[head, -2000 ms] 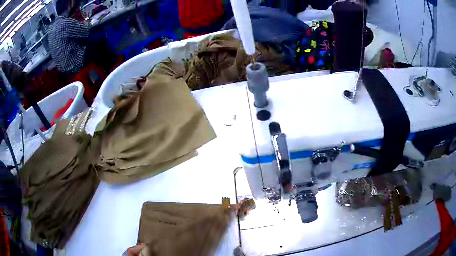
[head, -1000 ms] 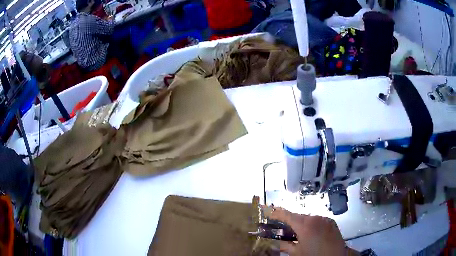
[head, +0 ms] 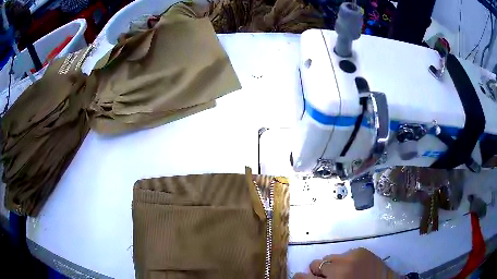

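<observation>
A brown ribbed garment panel (head: 199,234) lies flat on the white table, left of the needle area. A metal zipper (head: 268,234) runs along its right edge, its top end spread into two tapes. My right hand (head: 349,265) is low in the picture, right of the zipper, with a ring on one finger. Its fingertips are partly cut off by the bottom edge, so I cannot tell if it holds anything. My left hand is not in view. The sewing machine head (head: 338,114) stands right of the panel, its presser foot area brightly lit.
Bunched brown panels (head: 46,128) and flatter brown panels (head: 169,71) lie at the table's left. A plastic-wrapped brown bundle (head: 417,182) lies right of the needle. A red strip (head: 473,245) is at the far right. A white tub (head: 128,19) with brown cloth stands behind.
My right hand has moved from the zipper's top end down and right; the dark tool it held there no longer shows. The zipper is now uncovered. The view has tilted down.
</observation>
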